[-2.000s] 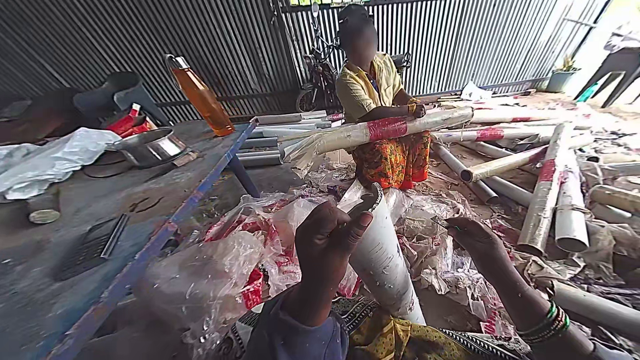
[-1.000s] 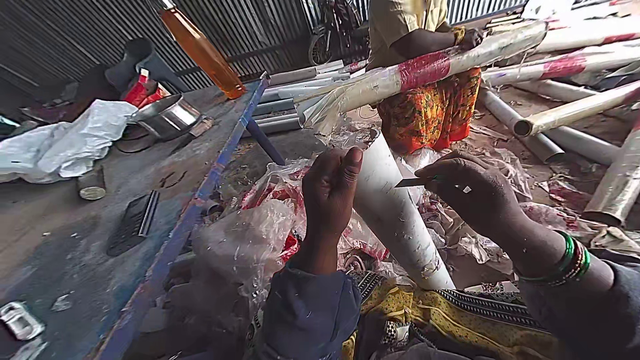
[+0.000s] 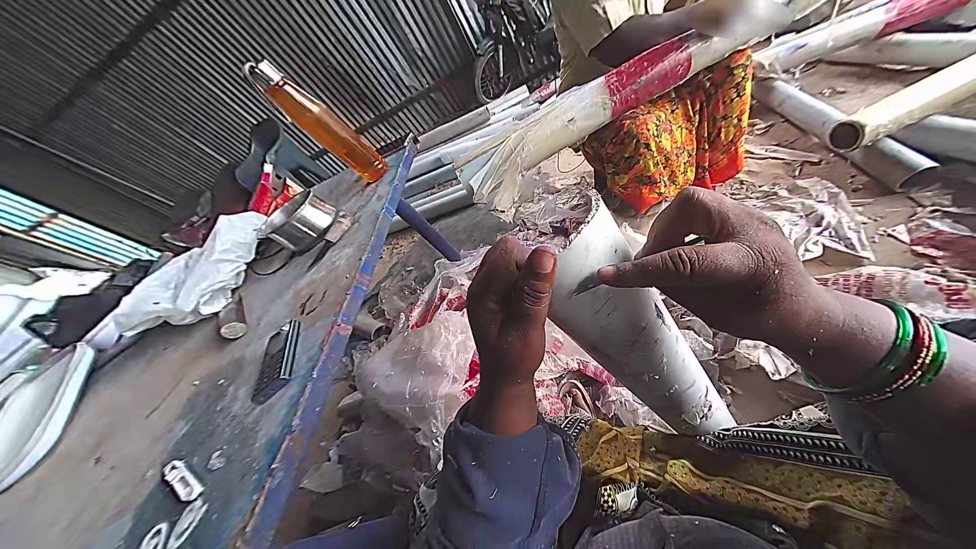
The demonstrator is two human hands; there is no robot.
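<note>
A white plastic pipe (image 3: 637,328) leans upright in front of me, its lower end against my patterned cloth and its rough-edged top pointing away. My right hand (image 3: 717,267), with green and red bangles at the wrist, pinches a small dark blade (image 3: 587,284) whose tip lies at the pipe's wall. At the pipe's left side is my left hand (image 3: 512,313), its fingers curled and thumb raised; whether it holds anything is hidden. Crumpled clear and red-printed plastic film (image 3: 427,366) lies below and around the pipe.
To the left runs a table with a blue metal edge (image 3: 347,320), bearing an orange bottle (image 3: 324,126), a steel pot (image 3: 301,221) and a white plastic bag (image 3: 202,278). Across from me a person holds a film-wrapped pipe (image 3: 568,122). More pipes (image 3: 915,99) lie at the right.
My right hand has come in from the right, and its blade now meets the pipe wall. My left hand, at the pipe's top two seconds ago, is now lower beside it. The view has tilted.
</note>
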